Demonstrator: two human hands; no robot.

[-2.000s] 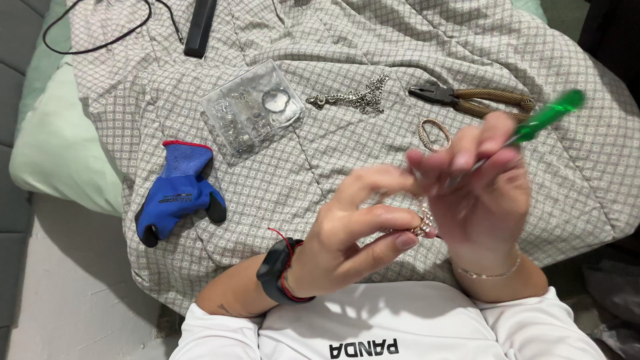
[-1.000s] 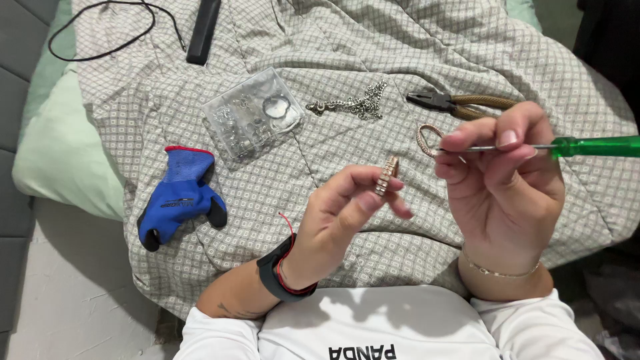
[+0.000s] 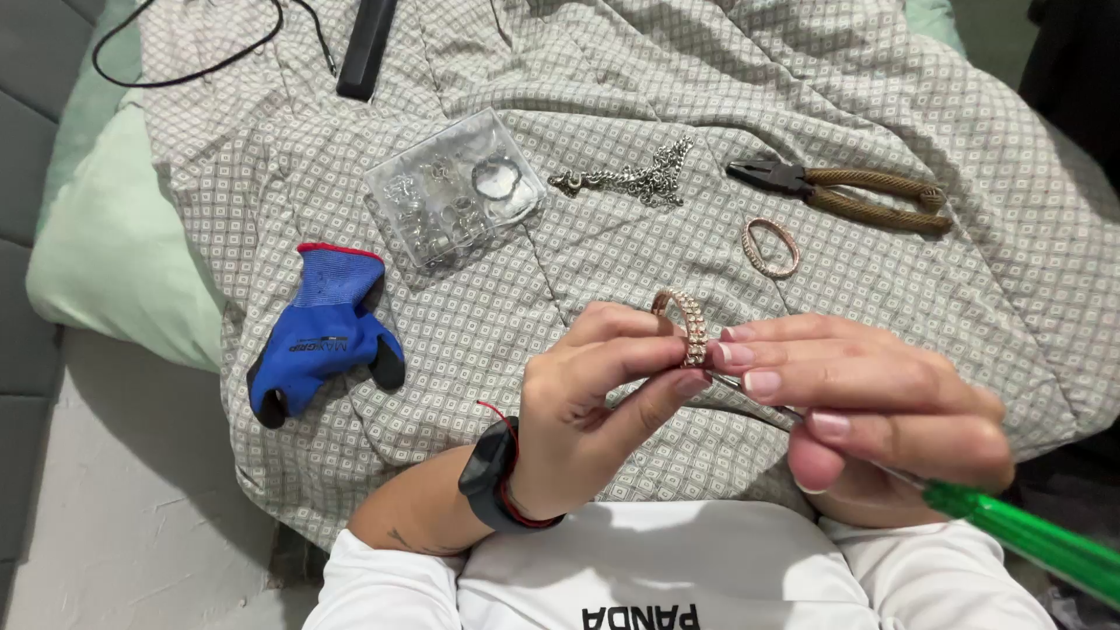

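Between thumb and fingers, my left hand [image 3: 604,394] pinches a rose-gold bracelet set with clear stones [image 3: 693,325], held upright above the bedspread. My right hand [image 3: 892,402] grips the metal shaft of a screwdriver with a green handle [image 3: 1024,529]; the shaft points left and its tip end is at the lower edge of the bracelet, partly hidden by fingers. Beyond my right hand, a second rose-gold bracelet [image 3: 745,249] lies on the cloth. Pliers with brown textured handles [image 3: 875,194] rest farther back, and a heap of silver-coloured chain [image 3: 661,179] lies left of them.
A clear plastic box of small metal findings [image 3: 442,206] lies on the patterned bedspread [image 3: 560,96]. Left of my hands is a blue and black work glove [image 3: 328,337]. Behind are a black bar-shaped object [image 3: 365,48] and a black cord [image 3: 188,80]. A green pillow [image 3: 122,254] sits at left.
My hands have come together at the bracelet. The screwdriver, level and apart from the bracelet one second ago, now slants with its handle toward the lower right.
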